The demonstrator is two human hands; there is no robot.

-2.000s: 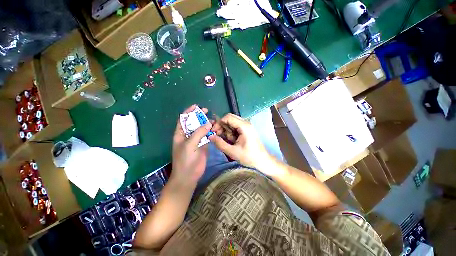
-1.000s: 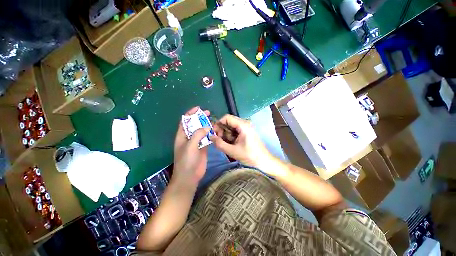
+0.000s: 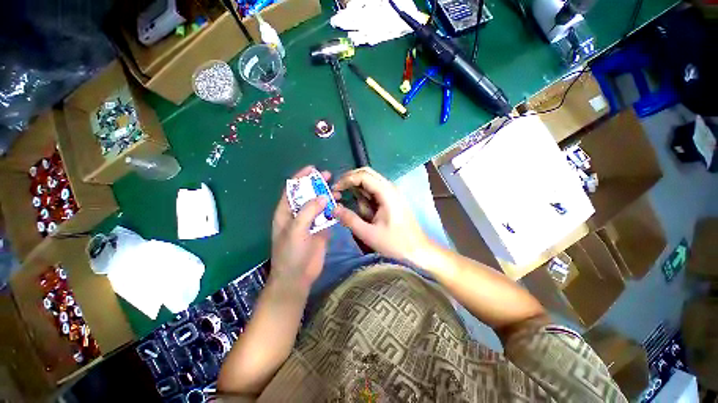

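Note:
My left hand (image 3: 297, 228) holds an open white device housing (image 3: 302, 191) above the bench's front edge, with my thumb across its inside. A bright blue battery cell (image 3: 321, 189) shows in the housing. My right hand (image 3: 375, 212) is at the housing's right side, its fingers curled and its thumb at the housing's edge. Whether small parts are between the right fingers cannot be told. A white housing shell (image 3: 196, 212) lies on the green bench to the left.
A mallet (image 3: 346, 102), a yellow-handled tool (image 3: 380, 92), blue-handled pliers (image 3: 446, 97) and an electric screwdriver (image 3: 460, 63) lie ahead. A screw tub (image 3: 215, 83) stands by a clear cup (image 3: 261, 68). Cartons (image 3: 102, 311) line the left; a white box (image 3: 523, 193) is at right.
The right fingers have shifted slightly and are raised a little more beside the housing. The left hand and housing stay nearly in place. The camera view has shifted slightly.

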